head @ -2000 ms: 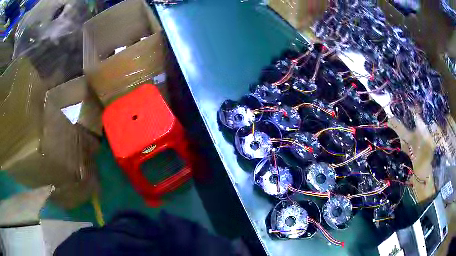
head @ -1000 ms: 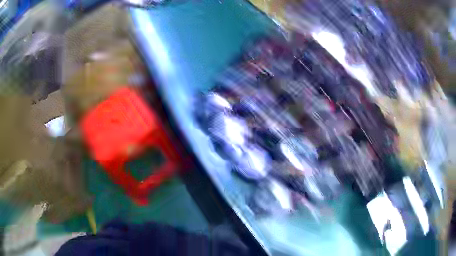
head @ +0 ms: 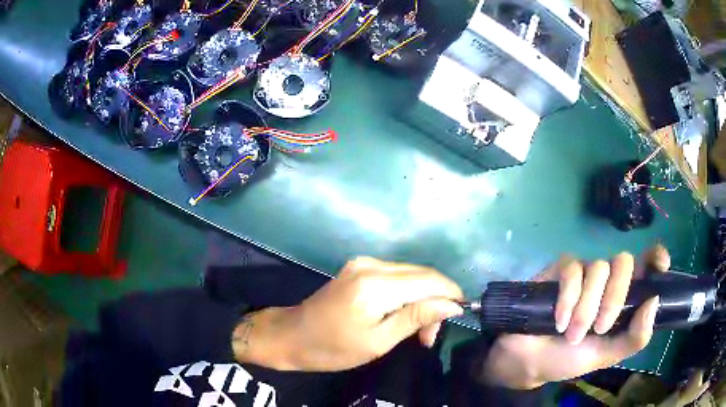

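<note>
My right hand [head: 585, 318] is wrapped around a black electric screwdriver [head: 517, 307], which lies level and points left. My left hand [head: 358, 314] has its thumb and fingertips pinched at the screwdriver's thin bit. Whether a screw is between the fingertips is hidden. Round black motor housings with circuit boards [head: 227, 153] stand in rows at the upper left, with coloured wire harnesses [head: 310, 137] lying across them.
A white-grey screw feeder [head: 485, 127] stands on the green bench top [head: 382, 191]. A single dark motor part [head: 629, 199] with thin wires lies at the right. A red stool [head: 32, 207] is on the floor at left, beyond the bench edge.
The view has swung right, so the housings and stool sit further left and the whole feeder shows. Both hands and the screwdriver are now in view; neither hand showed before.
</note>
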